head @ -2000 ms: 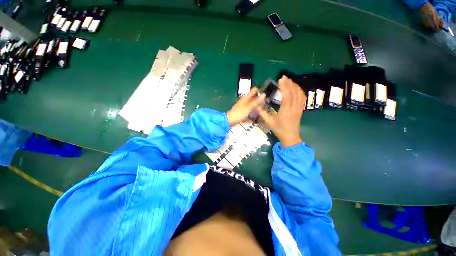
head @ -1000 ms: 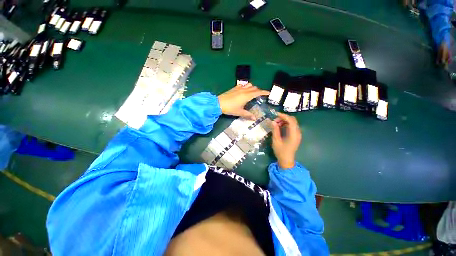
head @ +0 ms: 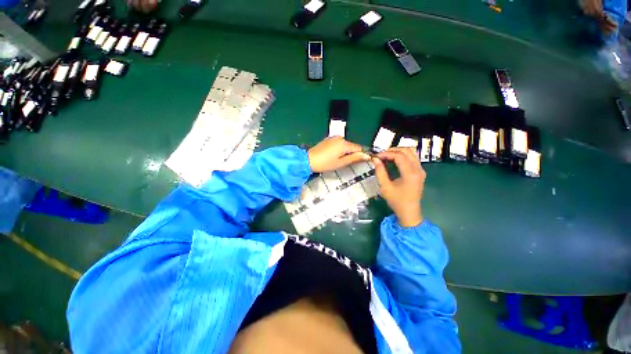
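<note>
A silver-white sheet of die-cut labels (head: 325, 197) lies slanted on the green mat in front of me. My left hand (head: 336, 153) and my bare right hand (head: 406, 181) meet fingertip to fingertip at the sheet's upper right end. A small dark edge shows between the fingertips; what they pinch is too small and covered to tell. A single black phone with a white patch (head: 338, 119) lies just above my left hand.
A fanned stack of spare sheets (head: 225, 121) lies left. Overlapping phones with white patches (head: 459, 138) form a row at right. Phones lie spaced along the far strip, including one keypad up (head: 315, 62). A large phone heap (head: 59, 79) is far left. A person's hand (head: 600, 15) shows top right.
The dark object between my hands two seconds ago no longer shows there. My hands have come together lower, at the sheet's end. More phones show on the far strip.
</note>
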